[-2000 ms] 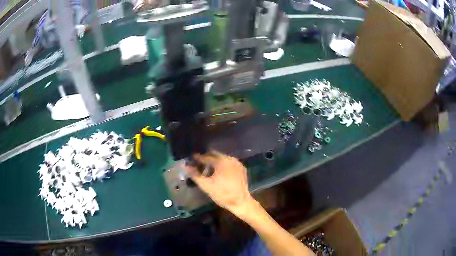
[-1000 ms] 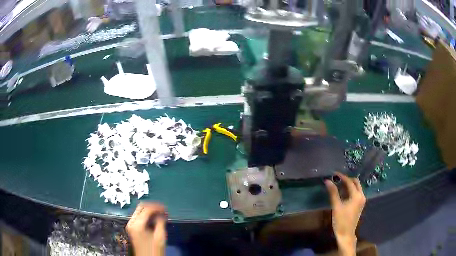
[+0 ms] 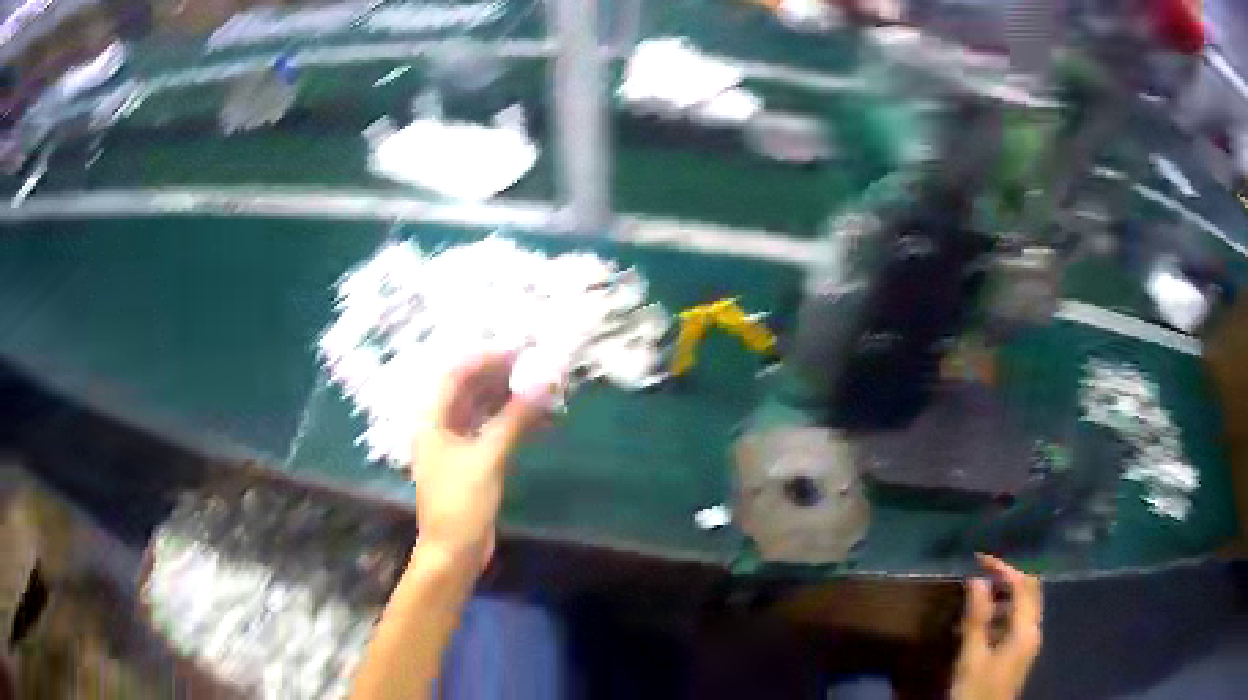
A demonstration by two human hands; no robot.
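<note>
My left hand point(image 3: 465, 458) is over the lower edge of the large pile of white plastic parts point(image 3: 465, 308). White shows at its thumb tip, but blur hides whether a part is gripped. My right hand point(image 3: 1002, 629) is low at the right, just off the bench's front edge, fingers curled around something dark or a shadow. The green press's dark ram point(image 3: 903, 315) stands above and behind the square metal base plate point(image 3: 803, 492), whose round hole shows with no part on it.
Yellow-handled pliers point(image 3: 723, 328) lie between pile and press. A white disc point(image 3: 712, 517) is beside the base plate. A dark steel block point(image 3: 944, 445) and a smaller white pile point(image 3: 1143, 431) are at right. An open carton of white pieces point(image 3: 247, 602) stands at lower left. White housings point(image 3: 459, 153) lie behind.
The view has turned left. My left hand has moved from the bench's front edge up to the white pile. My right hand has moved from beside the steel block down past the front edge.
</note>
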